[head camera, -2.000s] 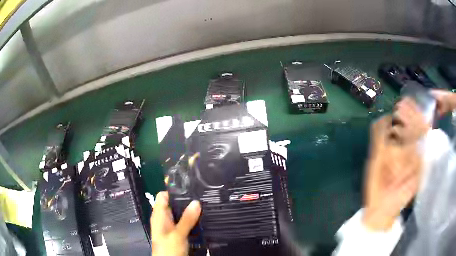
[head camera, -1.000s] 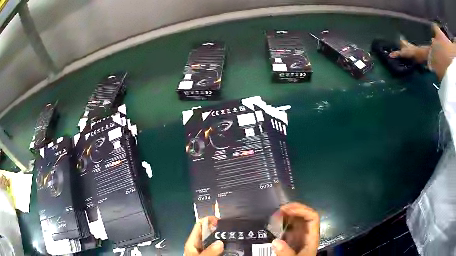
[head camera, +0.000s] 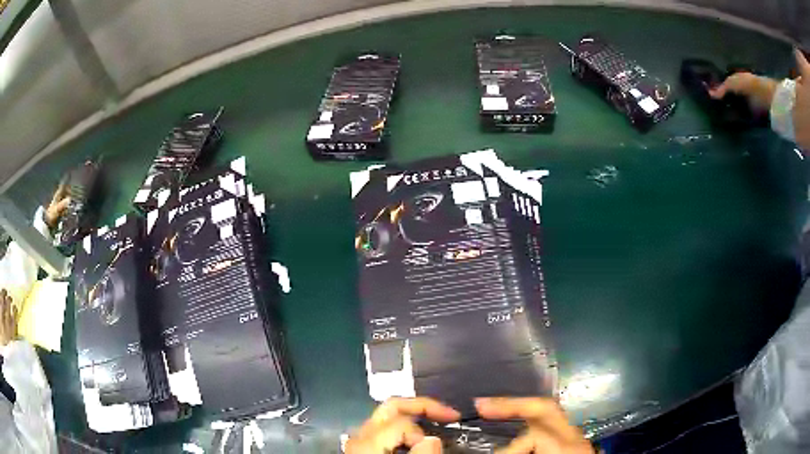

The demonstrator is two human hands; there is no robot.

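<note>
My left hand (head camera: 395, 430) and my right hand (head camera: 533, 428) are at the bottom centre, partly cut off by the edge. Their fingers are on a black carton (head camera: 471, 436), of which only a narrow dark end with white marks shows; its fold state is hidden. Just beyond lies the fanned working pile of flat black cartons (head camera: 453, 284), with white flaps at its corners.
Two spare piles of blanks (head camera: 218, 301) (head camera: 111, 310) lie at left. Several folded boxes (head camera: 355, 106) (head camera: 515, 84) stand in a row along the back of the green surface (head camera: 648, 248). Other people's hands (head camera: 750, 89) (head camera: 55, 208) show at both sides, with a yellow-white sheet (head camera: 43, 315) at left.
My hands and the carton are lower in the picture, and its printed face is mostly out of view. A neighbour's hand now touches the far-left folded box.
</note>
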